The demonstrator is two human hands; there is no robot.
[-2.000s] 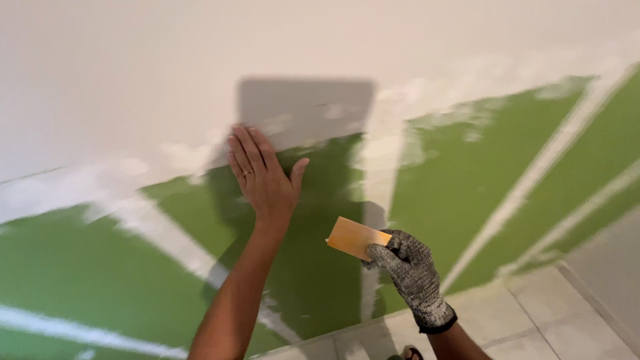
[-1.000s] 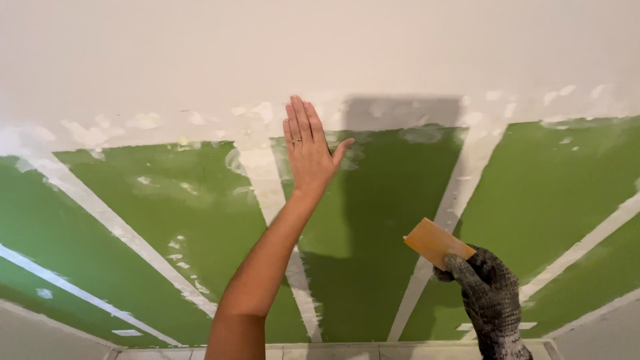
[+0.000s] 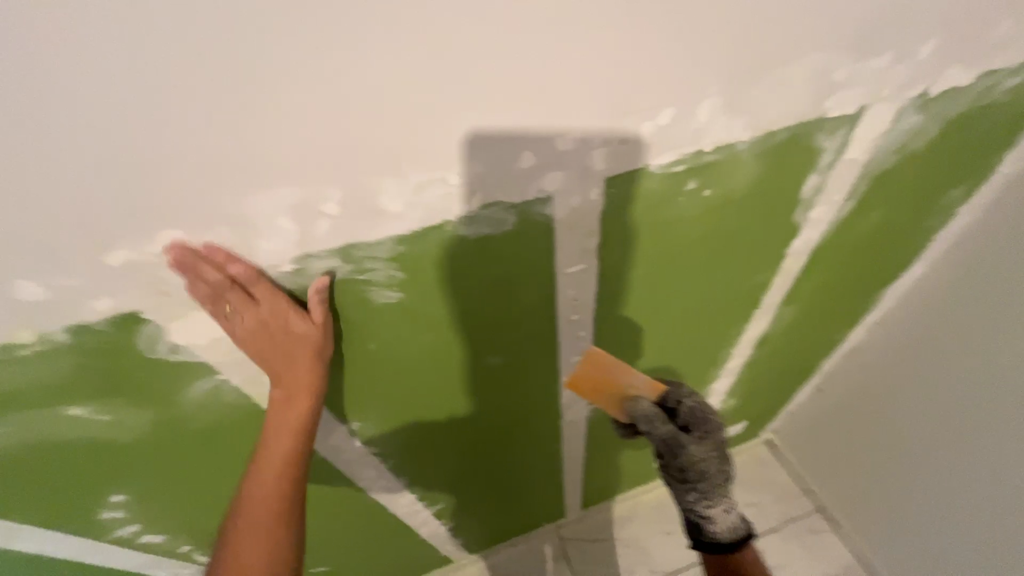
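Note:
My bare left hand point(image 3: 260, 312), with a ring on one finger, lies with its fingers stretched over the wall where the off-white upper part point(image 3: 384, 88) meets the green paint point(image 3: 400, 344). It holds nothing. In my right hand point(image 3: 692, 440), which wears a grey knit glove with a dark cuff, is a flat orange-yellow rectangular piece point(image 3: 612, 384), possibly a plastic scraper. That piece is in front of a pale vertical stripe point(image 3: 574, 304) on the wall. Whitish filler-like patches point(image 3: 368, 272) mark the uneven paint edge.
Other pale stripes point(image 3: 808, 240) fan out across the green. A plain light side wall point(image 3: 920, 416) meets the green wall at the right. Light floor tiles point(image 3: 792, 544) lie along the bottom. A dark shadow falls on the wall's middle.
The view swings and tilts strongly. My left hand has moved along the paint edge onto another stripe's top, away from the shadow. My right hand keeps hold of the orange piece.

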